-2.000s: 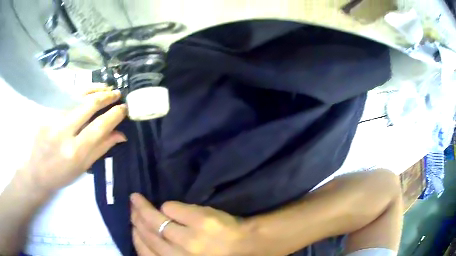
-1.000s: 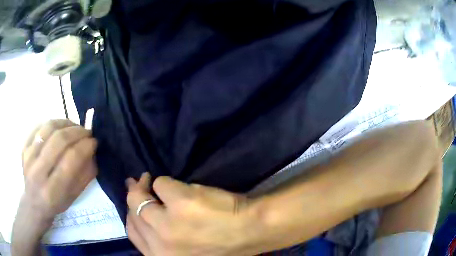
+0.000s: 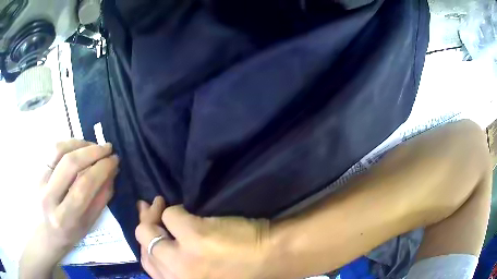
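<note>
A large dark navy garment (image 3: 305, 109) covers the middle of the view. Its narrow left edge strip (image 3: 90, 87) runs up beside the presser foot (image 3: 99, 44). A small white label (image 3: 98, 133) lies on that edge. My left hand (image 3: 82, 185) pinches the garment's left edge just below the label, fingers bent. My right hand (image 3: 191, 240), with a ring, grips the cloth's folded edge at the bottom centre. The fingertips of my right hand are partly hidden in the cloth.
The sewing machine's dark round tension part (image 3: 30, 42) and white ribbed knob (image 3: 34, 88) are at the upper left. The white table (image 3: 452, 87) has printed ruler marks along its front edge. Clear plastic (image 3: 482, 32) lies at the upper right. Grey cloth (image 3: 400, 253) shows below my right forearm.
My left hand has left the needle area and come down to hold the edge near the label. The view has shifted, so the machine parts sit farther left. My right hand still holds the cloth.
</note>
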